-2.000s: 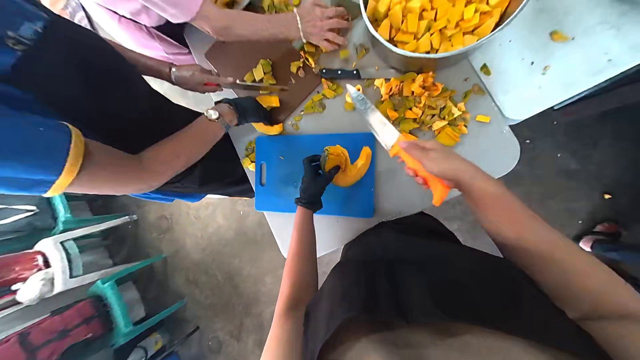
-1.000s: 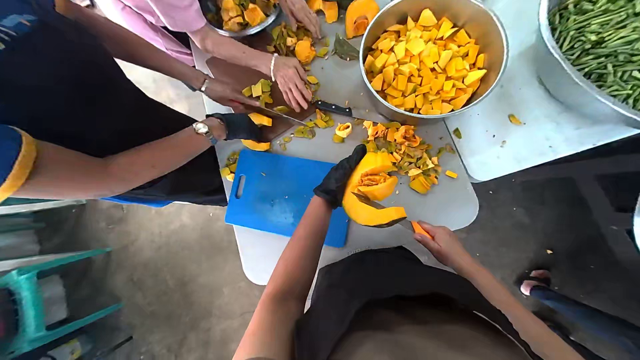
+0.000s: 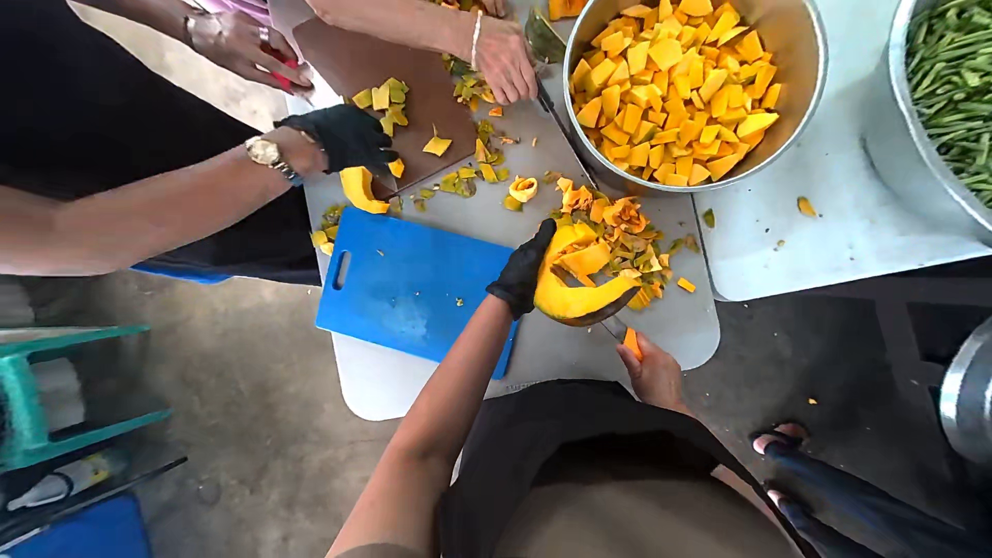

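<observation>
My left hand (image 3: 525, 271), in a black glove, grips a curved piece of orange squash (image 3: 577, 298) with dark rind on its underside. Bare, my right hand (image 3: 655, 373) holds the orange handle of a knife (image 3: 633, 343); its blade is mostly hidden beneath the squash. Both hands are over the near part of the table, right of a blue cutting board (image 3: 411, 287). Behind the squash lies a heap of peelings and stringy squash pulp (image 3: 624, 225).
A metal pot of squash chunks (image 3: 814, 85) stands behind the heap, a pot of green beans (image 3: 903, 116) at far right. Co-workers' hands work at left and back, around a brown cutting board (image 3: 426, 93). A dark-handled knife (image 3: 570, 139) lies beside the pot.
My left hand has lifted the squash off the blue board and moved right with it. The knife, earlier apart from the squash, has come under it. The view has shifted.
</observation>
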